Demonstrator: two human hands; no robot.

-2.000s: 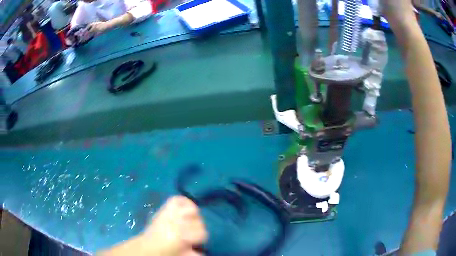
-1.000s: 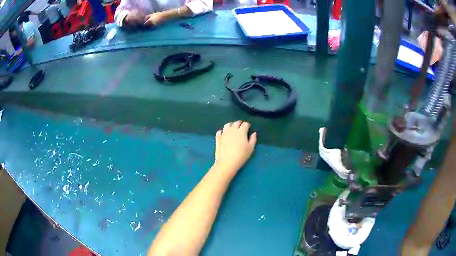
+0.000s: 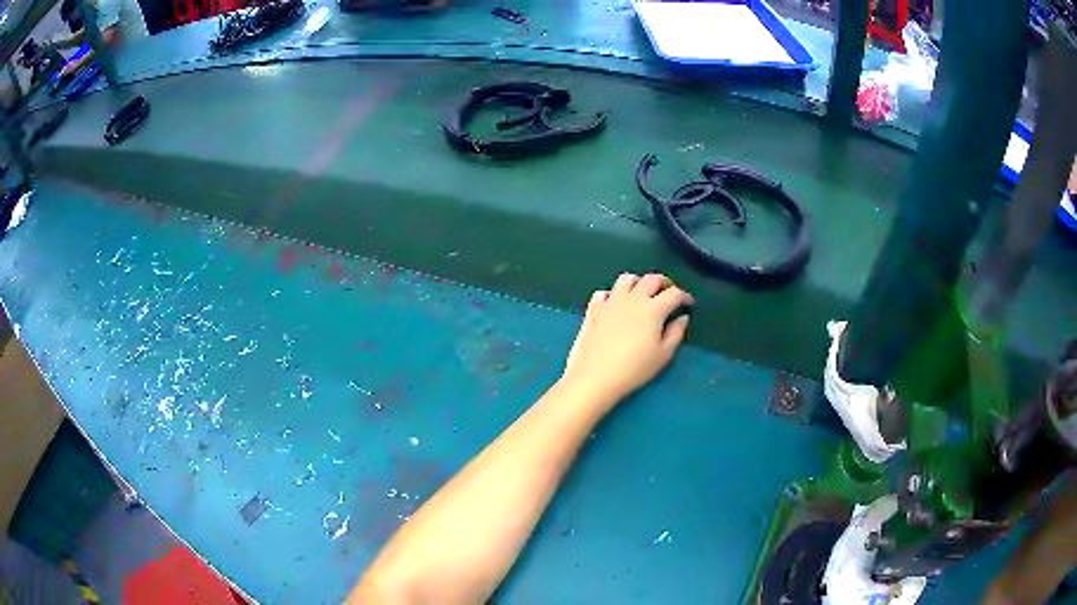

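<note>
A black headband assembly lies on the dark green conveyor belt, its thinner curved arms inside and beside the padded arc. My left hand is bare, palm down and empty at the belt's near edge, just below and left of that headband and not touching it. A second headband assembly lies farther left on the belt. The green hand press is cut off at the lower right, with a white-wrapped piece at its base. A blurred part of my right arm shows at the lower right corner; my right hand is not visible.
White scraps litter the blue-green bench. A green post stands behind the press. Beyond the belt are a blue tray and a dark tangled pile. A small black item lies far left on the belt.
The headband my left hand held over the bench two seconds ago appears to be released onto the belt. The view has turned, shifting the press rightward and partly out of the picture.
</note>
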